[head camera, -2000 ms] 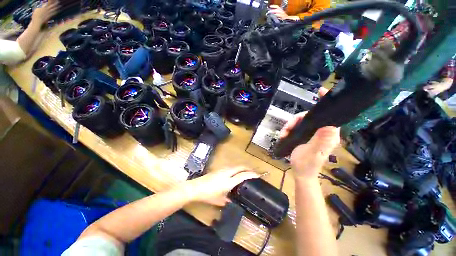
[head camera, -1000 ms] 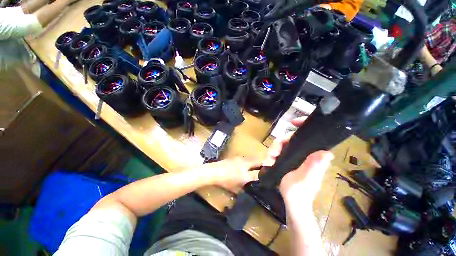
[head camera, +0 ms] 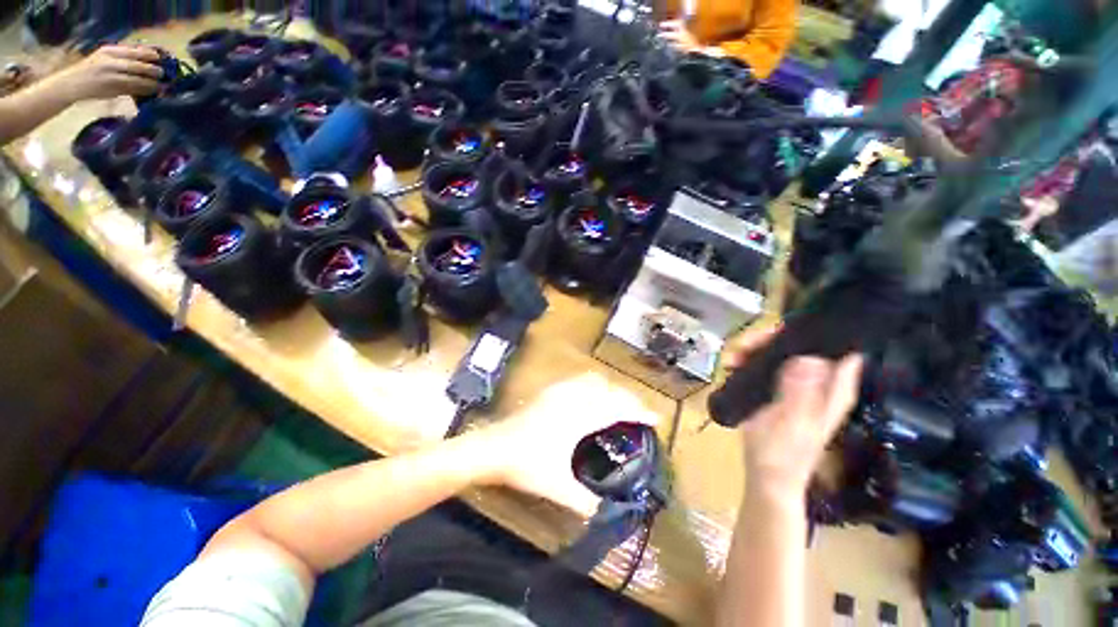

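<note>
My left hand (head camera: pixel 558 429) holds a black cylindrical housing (head camera: pixel 622 463) near the bench's front edge, its open end with red and white bits tilted up. A dark flat strap (head camera: pixel 597 534) hangs from its lower side. My right hand (head camera: pixel 794 410) is around the lower end of the thick black electric screwdriver (head camera: pixel 815 337), which slants up to the right and is blurred. Its tip is to the right of the housing, apart from it. The pale metal screw feeder (head camera: pixel 672 321) stands behind, between my hands.
Rows of black housings (head camera: pixel 347 284) stand at left. A grey-black box with a pale label (head camera: pixel 486 358) lies behind my left arm. Dark housings (head camera: pixel 913 490) are heaped at right, small black squares (head camera: pixel 845 604) near them. Another person's hand (head camera: pixel 123 71) reaches in at far left.
The housing has turned from lying on its side to open end up. My right hand and the screwdriver have moved away from it to the right, uncovering the feeder.
</note>
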